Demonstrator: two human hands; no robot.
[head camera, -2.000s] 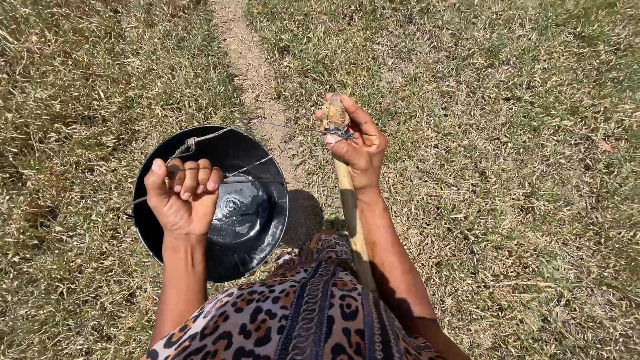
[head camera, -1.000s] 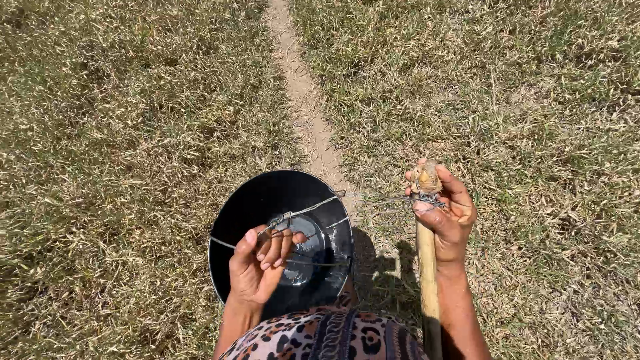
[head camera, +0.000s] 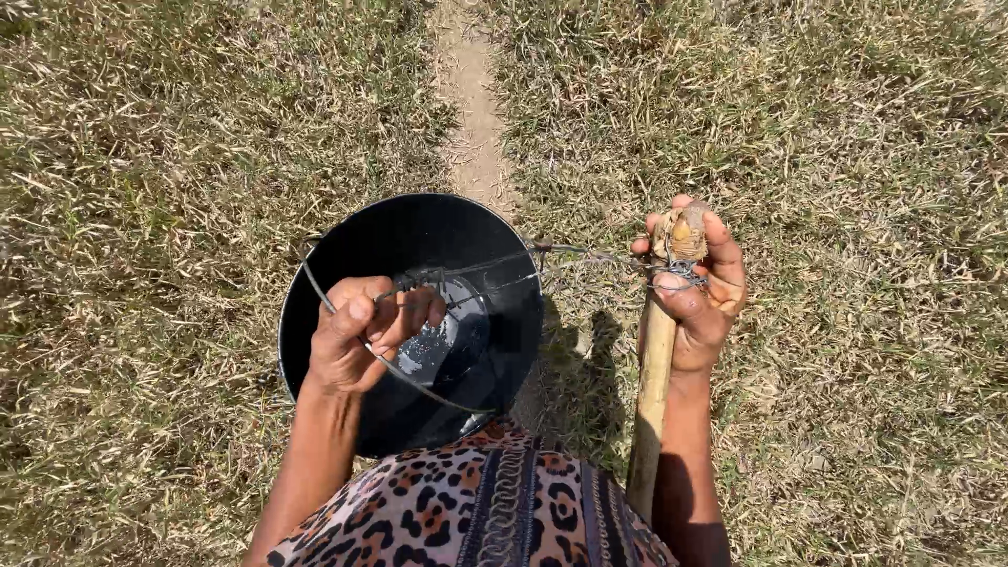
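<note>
My left hand (head camera: 366, 331) is closed around the wire handle (head camera: 409, 384) of a black bucket (head camera: 512, 339), which hangs tilted with its mouth facing up toward me. A little water or wetness shines on the bucket's bottom. My right hand (head camera: 701, 291) grips the top of a wooden pole (head camera: 652, 394), its thumb on wire (head camera: 682, 276) wound around the pole just below the blunt, worn end. Strands of wire stretch from the pole across to the bucket's right rim. The pole's lower part is hidden behind the patterned clothing.
A narrow dirt path (head camera: 475, 118) runs ahead from the bucket. Dry, patchy grass (head camera: 850, 236) lies on both sides of it. Shadows (head camera: 591, 378) fall on the ground between the bucket and the pole.
The bucket has come nearer the middle of the view, and wire now shows stretched between it and the pole. Both hands keep their hold. The view has shifted along the path.
</note>
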